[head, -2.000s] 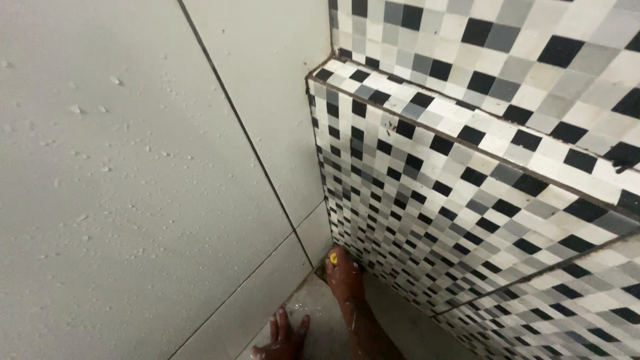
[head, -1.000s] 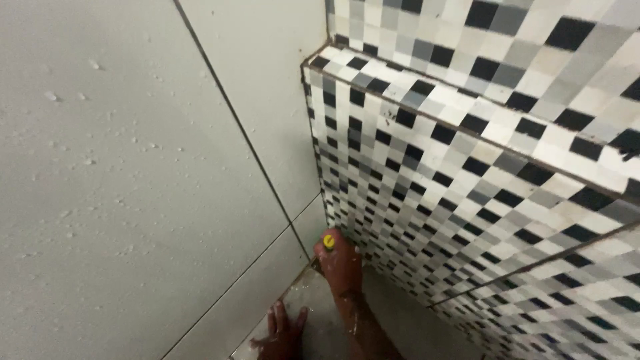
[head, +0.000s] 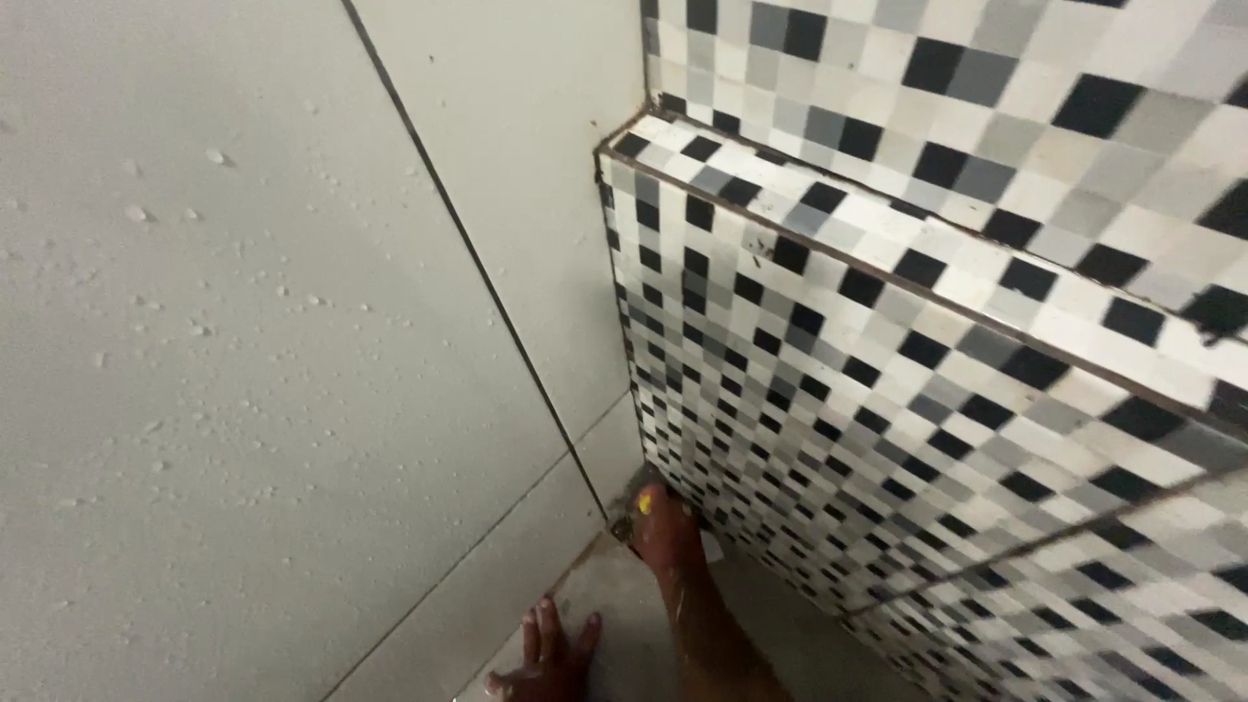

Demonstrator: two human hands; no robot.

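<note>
My right hand [head: 668, 526] is low in the corner where the two tiled walls meet the floor, closed around a small tool with a yellow end [head: 644, 503]; the rest of the tool is hidden by the fingers. A small white piece [head: 713, 546] shows beside the wrist. Dark debris [head: 622, 529] lies at the floor edge by the fingers. My left hand [head: 548, 658] rests on the grey floor [head: 624, 624] near the foot of the plain wall, fingers spread, with nothing visible in it.
On the left stands a pale tiled wall [head: 253, 390] with water drops and dark joints. To the right is a mosaic-tiled wall [head: 780, 390] in black, grey and white, with a projecting ledge [head: 877, 234] whose edges have brown, worn joints.
My right hand has shifted slightly in the corner, and the yellow end shows smaller than one second ago. The white piece beside the wrist now shows. My left hand stays on the floor.
</note>
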